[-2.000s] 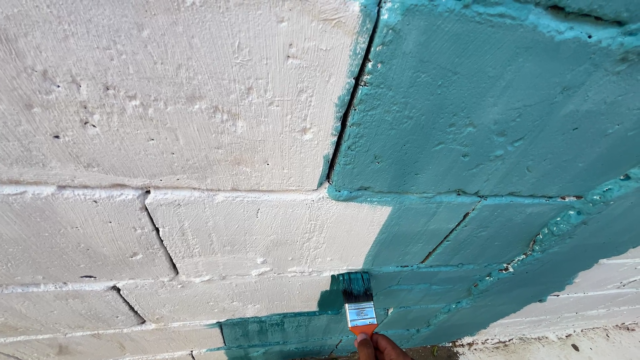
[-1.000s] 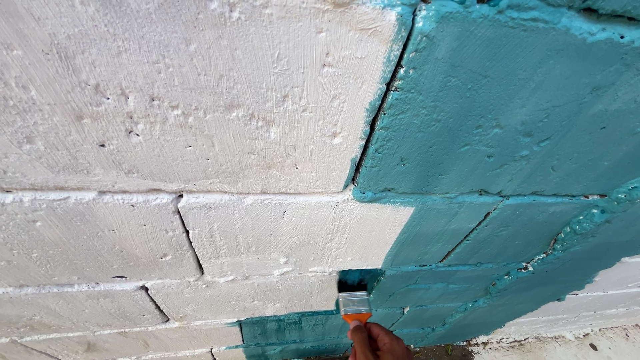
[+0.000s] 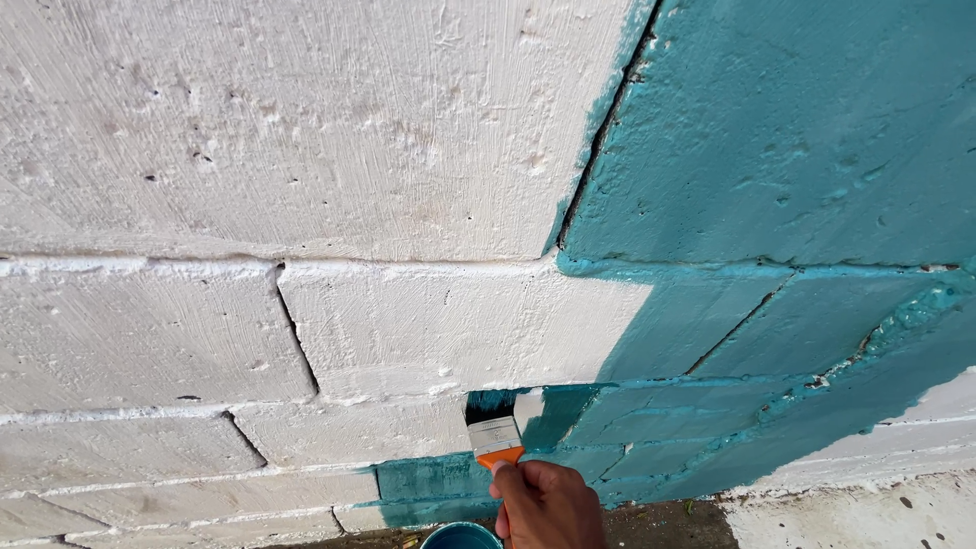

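Observation:
My right hand (image 3: 547, 503) is shut on a paintbrush (image 3: 494, 438) with an orange handle, a metal ferrule and dark bristles wet with teal paint. The bristles press on the block wall (image 3: 396, 328), just under a mortar line. To their right lies a small white patch, then a fresh dark teal area. Teal paint (image 3: 785, 175) covers the wall on the right; the left side is white. Below the brush, the rim of a container of teal paint (image 3: 462, 537) shows at the bottom edge, partly beside my hand. My left hand is out of view.
Dark ground (image 3: 671, 526) with bits of debris runs along the wall's foot. A pale, spotted concrete surface (image 3: 877, 511) lies at the lower right. Open cracks (image 3: 610, 130) run between some blocks.
My right hand has moved the brush left along the wall, from the teal edge onto white. Fresh teal shows where it was earlier. The paint container has come into view.

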